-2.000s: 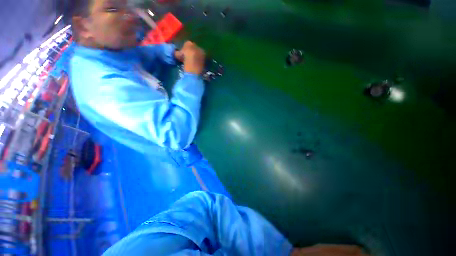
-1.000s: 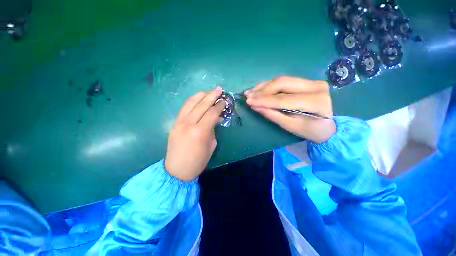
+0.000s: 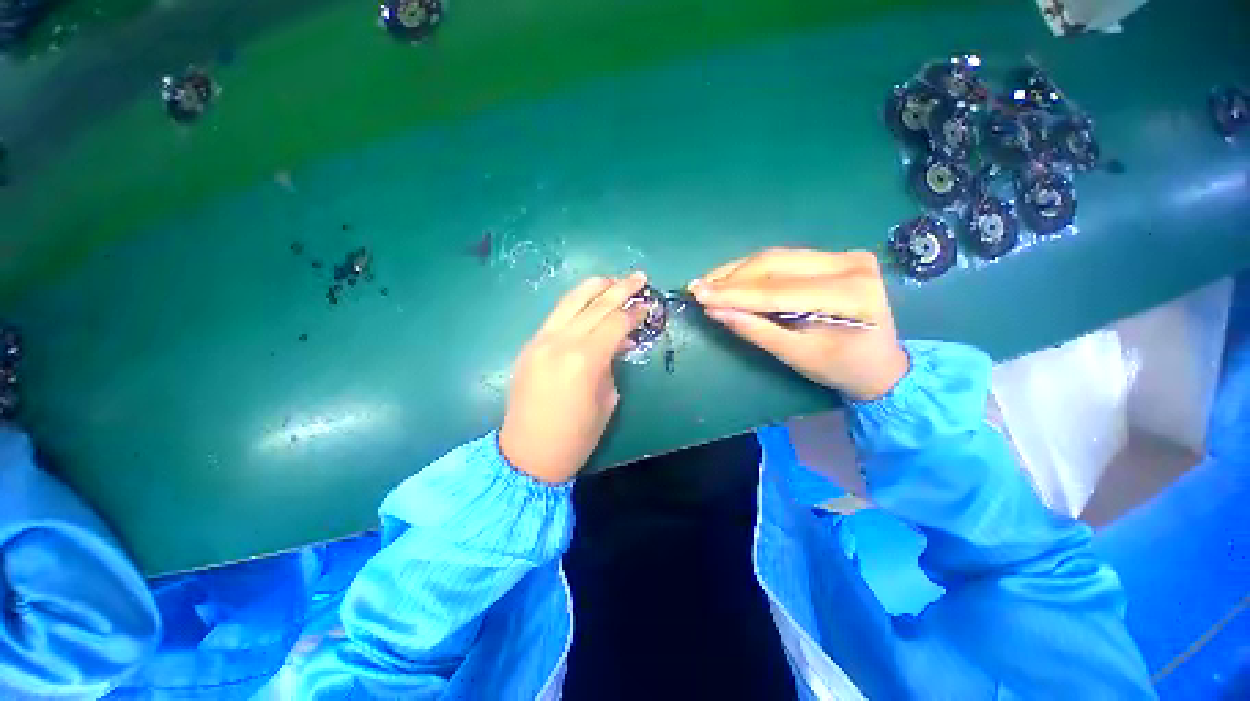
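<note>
My left hand (image 3: pixel 565 377) holds a small round unit (image 3: pixel 650 318) down on the green bench (image 3: pixel 452 370). The unit is dark with a pale ring, partly hidden by my fingers. Shiny clear film and a short dark strand stick out at its near edge. My right hand (image 3: pixel 809 318) is closed around slim dark tweezers (image 3: pixel 820 321), whose shaft shows below the fingers. The tip is at the unit's right edge, too small to see clearly.
A cluster of similar units (image 3: pixel 990 226) lies at right. Small dark parts (image 3: pixel 351 269) are scattered at left. Faint clear rings (image 3: pixel 528 255) lie ahead of my left hand. Single units (image 3: pixel 188 95) sit on the far strip. A white box (image 3: pixel 1158 397) is below the right edge. A blue sleeve (image 3: pixel 69 575) is at lower left.
The view has turned from a co-worker on the left down to the bench. Since one second ago, my hands and the unit appear slightly lower and keep the same hold.
</note>
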